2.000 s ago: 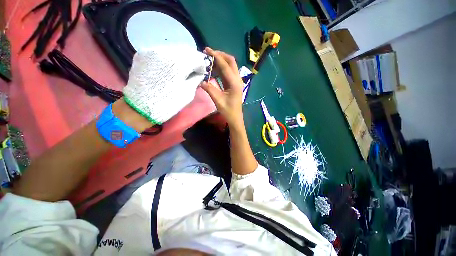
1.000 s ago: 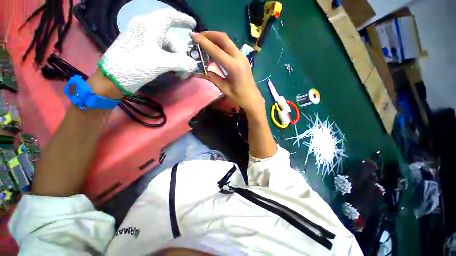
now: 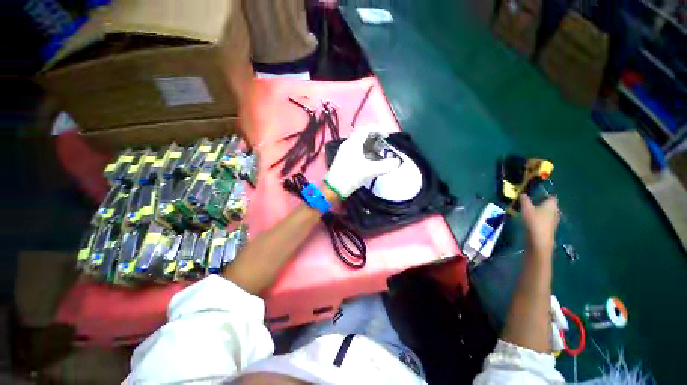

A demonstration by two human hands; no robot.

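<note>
My left hand, in a white knit glove with a green cuff edge, holds a small circuit board over the white disc of the black housing. The glove hides part of the board. My bare right hand is at the near side of the yellow and black soldering gun, fingers apart; no clear grip shows. A coiled black power cord lies left of the housing, partly behind my left wrist.
Stacked circuit boards stand at left, with a cardboard box behind. Black leads lie on the pink surface. A power strip, scissors, solder spool and cable ties are on the green bench.
The view has swung left, showing the stacked boards and box. My right hand has left the circuit board and moved right to the soldering gun. My left hand still holds the board.
</note>
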